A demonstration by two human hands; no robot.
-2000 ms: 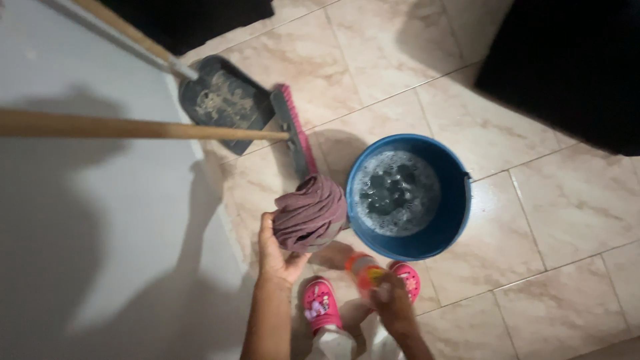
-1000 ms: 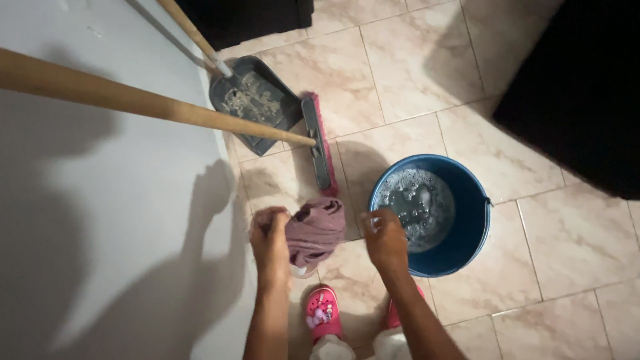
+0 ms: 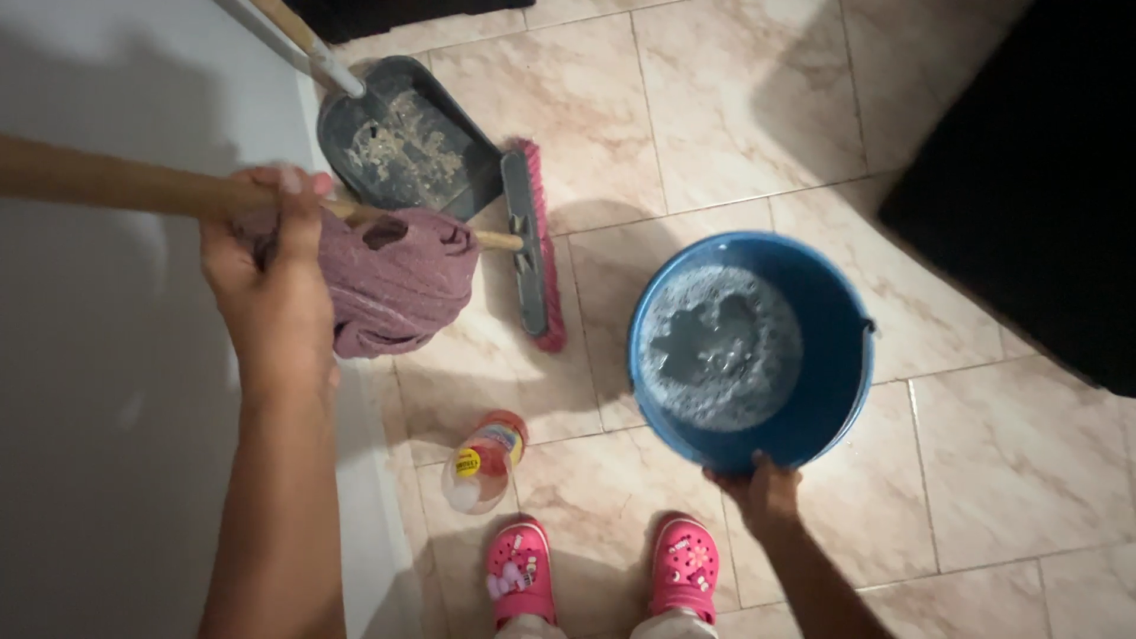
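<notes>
My left hand (image 3: 275, 257) grips the wooden broom handle (image 3: 115, 177) together with a mauve cloth (image 3: 399, 284), which hangs bunched beside the stick. The handle leads to a grey broom head with pink bristles (image 3: 532, 244) on the floor. At the near rim of a blue plastic bucket (image 3: 830, 355), my right hand (image 3: 761, 493) holds on, thumb over the edge. Foamy water (image 3: 719, 346) lies inside the bucket. A clear plastic bottle with an orange-red cap and a label (image 3: 485, 461) is on the floor between my hands.
A grey dustpan (image 3: 417, 133) with debris leans near the pale wall (image 3: 80, 355) at left. Pink clogs (image 3: 683, 564) are on my feet, on marbled floor tiles. Large dark objects occupy the right side (image 3: 1038, 195) and the top edge.
My left hand has moved up onto the broom handle with the cloth. My right hand has gone to the bucket's near rim. Two seconds ago it held the bottle, which now is on the floor.
</notes>
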